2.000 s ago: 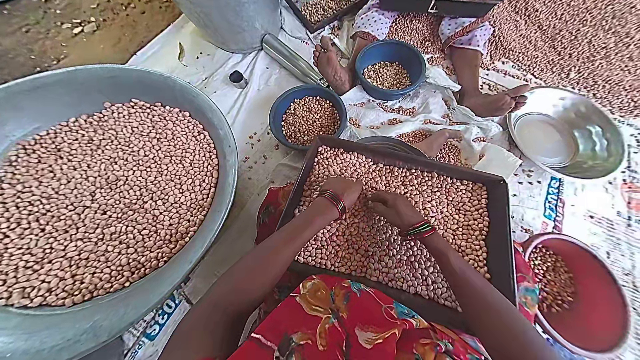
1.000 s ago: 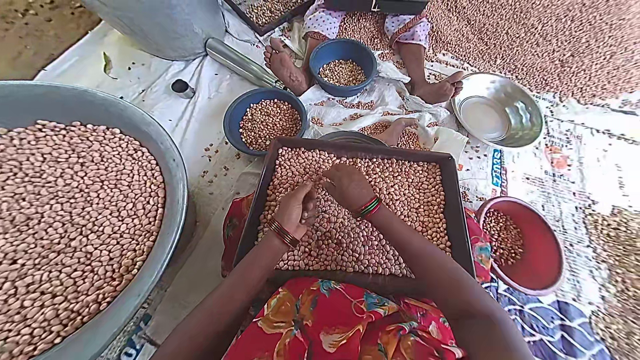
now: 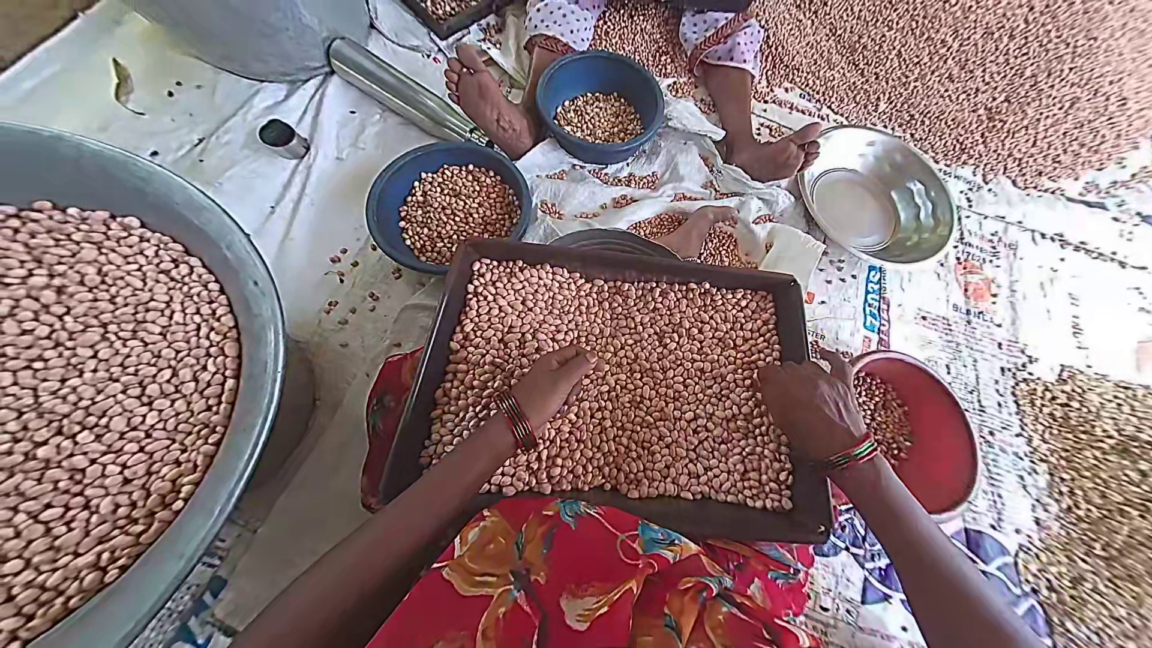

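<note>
A dark rectangular tray (image 3: 418,396) rests on my lap, filled with pinkish-brown nuts or seeds (image 3: 648,387). My left hand (image 3: 553,382) is over the middle of the tray, fingers curled together just above the nuts; whether anything is pinched in them cannot be told. Over the tray's right rim is my right hand (image 3: 810,405), its fingers curled and partly hidden, beside a red bowl (image 3: 945,441) that holds some nuts. What the right hand holds, if anything, does not show.
A large metal basin (image 3: 261,333) of nuts stands at left. Beyond the tray are two blue bowls (image 3: 387,202) (image 3: 652,108) of nuts, a steel bowl (image 3: 927,198) and a metal cylinder (image 3: 396,85). Another person's feet (image 3: 490,103) are at the top, near a large nut heap (image 3: 972,72).
My hands, close together over the tray a second ago, have moved apart. The right hand has gone to the tray's right rim, near the red bowl; the left remains over the nuts.
</note>
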